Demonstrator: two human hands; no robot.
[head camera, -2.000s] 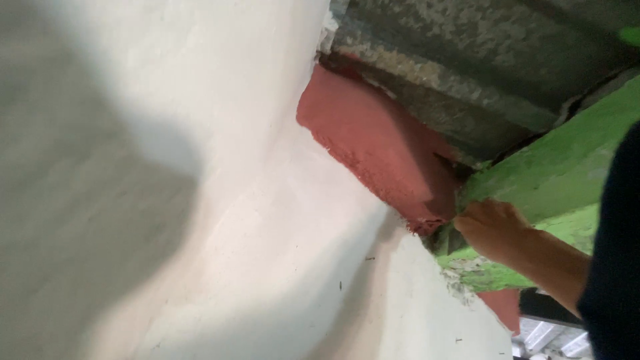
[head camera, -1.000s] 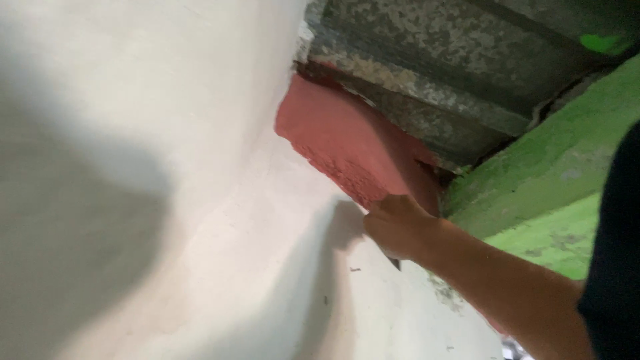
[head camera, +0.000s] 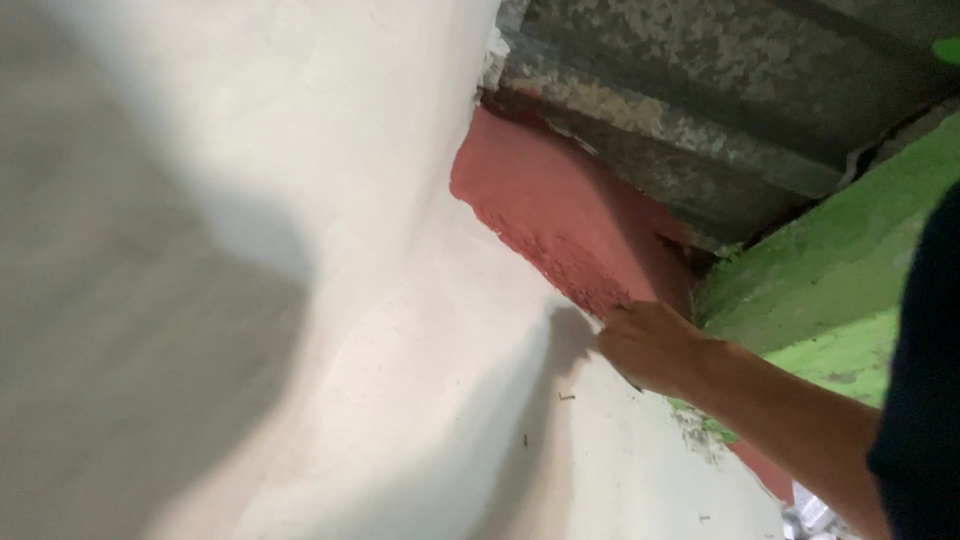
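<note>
My right hand (head camera: 649, 345), on a bare forearm that comes in from the right, is closed around a small thin tool. Only a dark edge of the tool (head camera: 634, 385) shows below the fingers, so its kind cannot be told. The knuckles are at the lower edge of a red painted band (head camera: 555, 202), where it borders the white wall (head camera: 360, 360). Along that edge the red surface looks rough and crumbly; higher up it is smooth. My left hand is not in view.
Corrugated metal sheeting (head camera: 675, 112) lies above the red band. A green painted beam (head camera: 817, 262) with worn patches is to the right. A dark sleeve (head camera: 922, 375) fills the right edge. Small marks dot the wall, and a shiny object (head camera: 814, 510) shows at lower right.
My right hand has moved from the corner by the green beam leftward along the red band's lower edge. Between one second ago and now it stays near the same part of that edge.
</note>
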